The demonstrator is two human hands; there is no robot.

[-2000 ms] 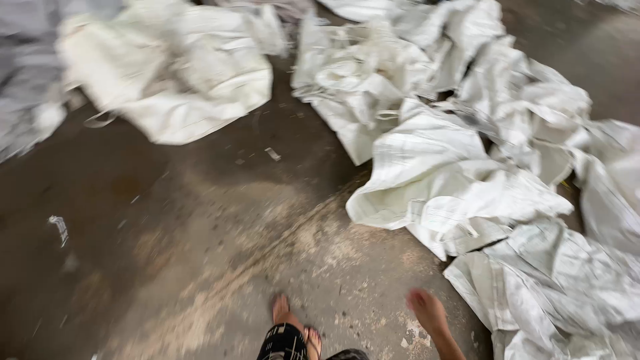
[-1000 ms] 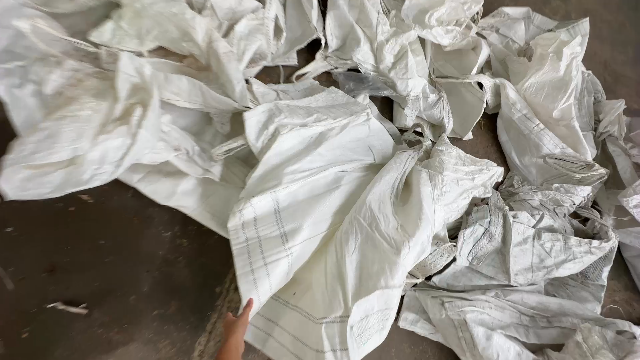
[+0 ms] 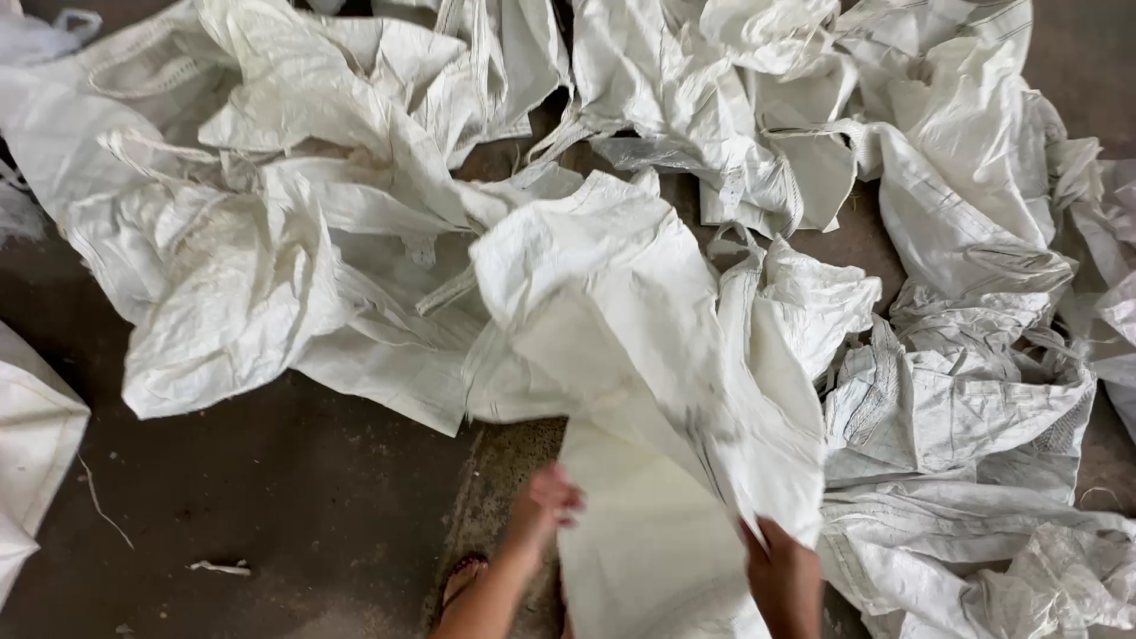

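Observation:
A large white woven-plastic sheet or bag (image 3: 657,532) lies spread and folded in front of me, its lower part reaching toward my feet. My right hand (image 3: 781,559) grips a folded edge of it near the bottom. My left hand (image 3: 548,501) is beside the sheet's left edge, blurred, with its fingers curled; whether it holds the edge cannot be told. The upper part of the sheet rests against other crumpled white woven bags, one with a loop (image 3: 732,244) just above it.
Crumpled white woven bags lie at the left (image 3: 231,293), top (image 3: 666,80) and right (image 3: 967,399). Another white sheet (image 3: 35,435) is at the left edge. A small scrap (image 3: 220,568) and a thread lie on the dark floor (image 3: 293,497). My sandalled foot (image 3: 463,577) is below.
Both hands are now in view at the sheet; one second ago only one hand showed, at its lower left edge. The sheet's near part has been folded over. The view has moved since two seconds ago.

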